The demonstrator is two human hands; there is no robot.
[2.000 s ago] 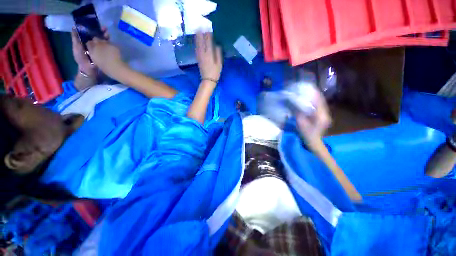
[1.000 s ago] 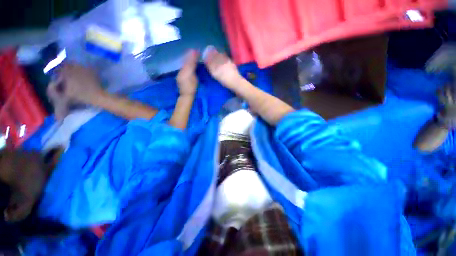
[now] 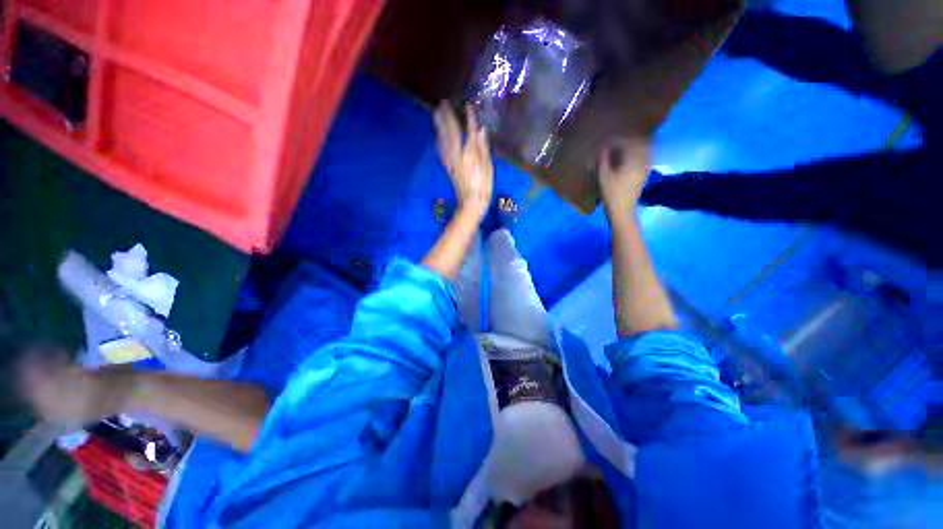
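A brown cardboard carton (image 3: 567,188) is at the top centre, open towards me. Shiny clear film scraps (image 3: 533,88) lie in it. My left hand (image 3: 467,170) is at the carton's near left edge, fingers stretched out and a little apart, with nothing seen in it. My right hand (image 3: 624,178) is closed at the carton's near right corner. It is slightly blurred and its fingertips are partly hidden.
Large red trays (image 3: 186,103) stand at upper left on the dark green bench (image 3: 176,243), one with a black phone (image 3: 49,72). White sheets (image 3: 134,289) lie at left. Another person's forearm (image 3: 176,403) reaches in at lower left. Dark legs (image 3: 786,196) stand right of the carton.
The view has swung right, so the carton is now at top centre and the bench sheets at lower left. My hands have moved from near the bench edge to the carton.
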